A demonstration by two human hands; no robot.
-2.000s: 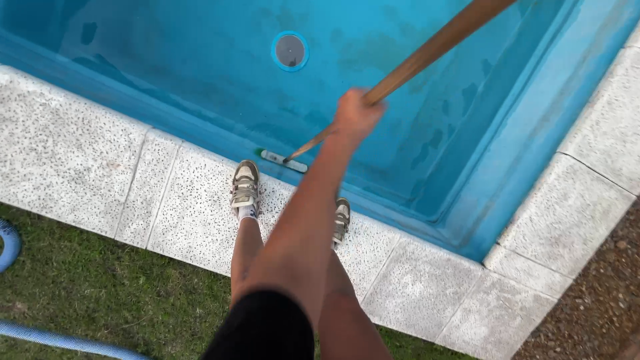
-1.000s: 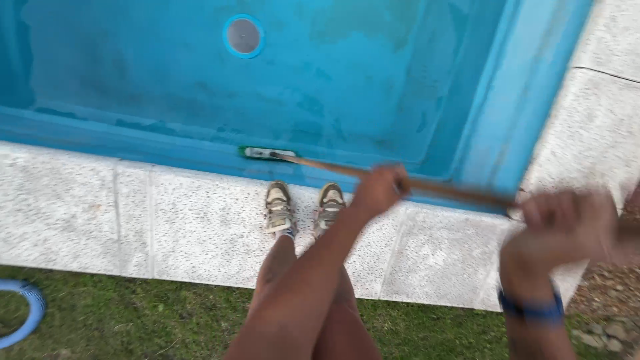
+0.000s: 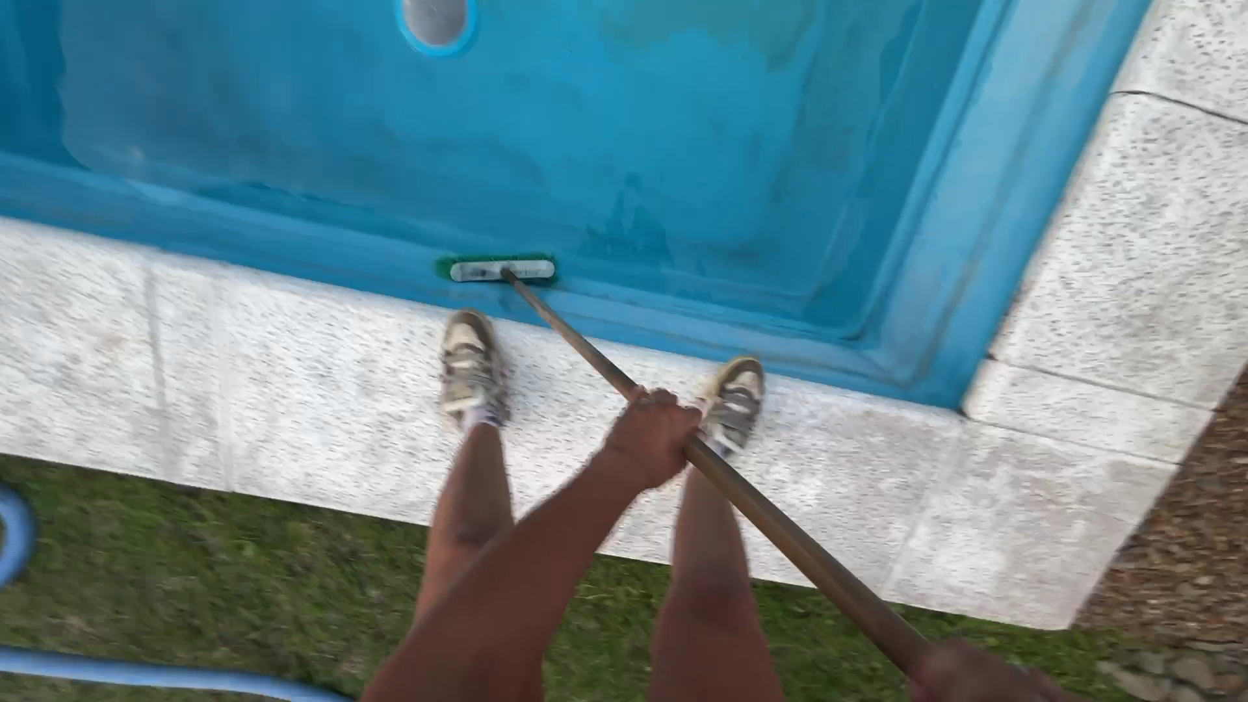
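Note:
My left hand (image 3: 651, 439) grips the middle of a long wooden pole (image 3: 799, 551), between my two shoes. Near the bottom right edge my right hand (image 3: 980, 673), blurred and partly cut off, is closed around the pole's upper part. At the pole's far end is a pool brush (image 3: 502, 269) with a pale back and green bristles. It rests along the blue inner wall of the pool (image 3: 682, 322), just beyond my shoe on the left.
My shoes (image 3: 470, 366) stand on the speckled stone coping (image 3: 331, 390) at the pool's edge. Grass (image 3: 292, 575) lies behind, with a blue hose (image 3: 146, 671). A round drain fitting (image 3: 437, 19) shows in the pool. Wood chips (image 3: 1189, 536) border the coping at right.
Two seconds ago only one hand showed on the pole; now both hold it. The pole has swung so its upper end points to the lower right. My feet stand farther apart than one second ago.

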